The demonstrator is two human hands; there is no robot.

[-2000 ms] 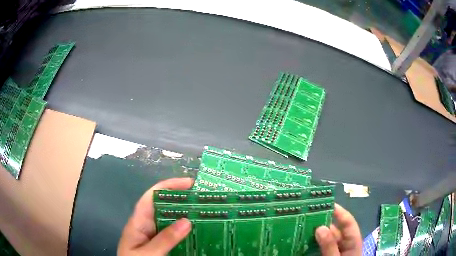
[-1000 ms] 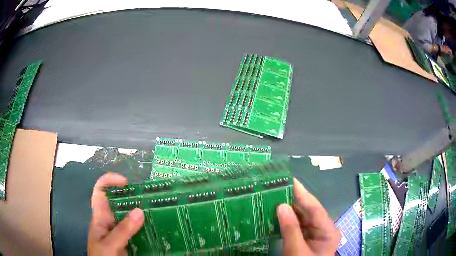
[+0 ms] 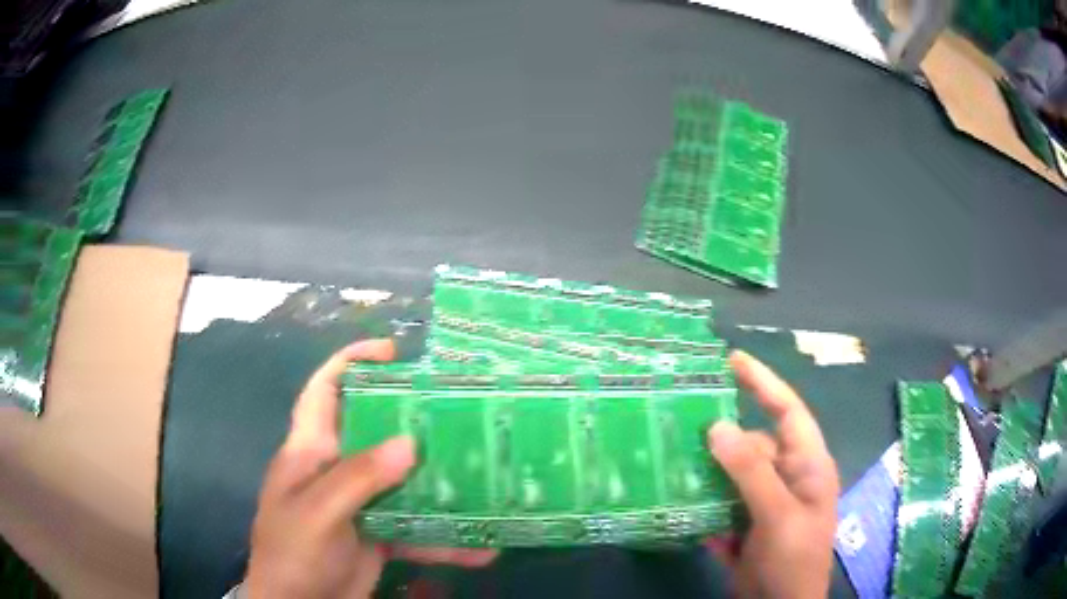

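Observation:
My left hand (image 3: pixel 334 480) grips the left end of a green PCB panel stack (image 3: pixel 538 451), thumb on top. My right hand (image 3: pixel 778 474) grips its right end, thumb on top and fingers behind the edge. The stack lies nearly level, its wide plain boards facing up and a row of small parts along its near edge. The picture is blurred, so I cannot tell how many panels are held. Behind it, fanned panels (image 3: pixel 573 307) lie on the bench edge, their near part hidden by the held stack.
A panel bundle (image 3: pixel 743 193) lies on the dark conveyor belt (image 3: pixel 410 129). At left, panels (image 3: pixel 123 152) lie near a cardboard sheet (image 3: pixel 111 351). At right, more panels (image 3: pixel 927 491) lie over a blue mat (image 3: pixel 868 521), near a grey metal post (image 3: pixel 1030 351).
The held stack has tipped flatter and squared up; its component rows at the far edge look narrower and its near edge now shows. The camera view has shifted. Both hands keep hold.

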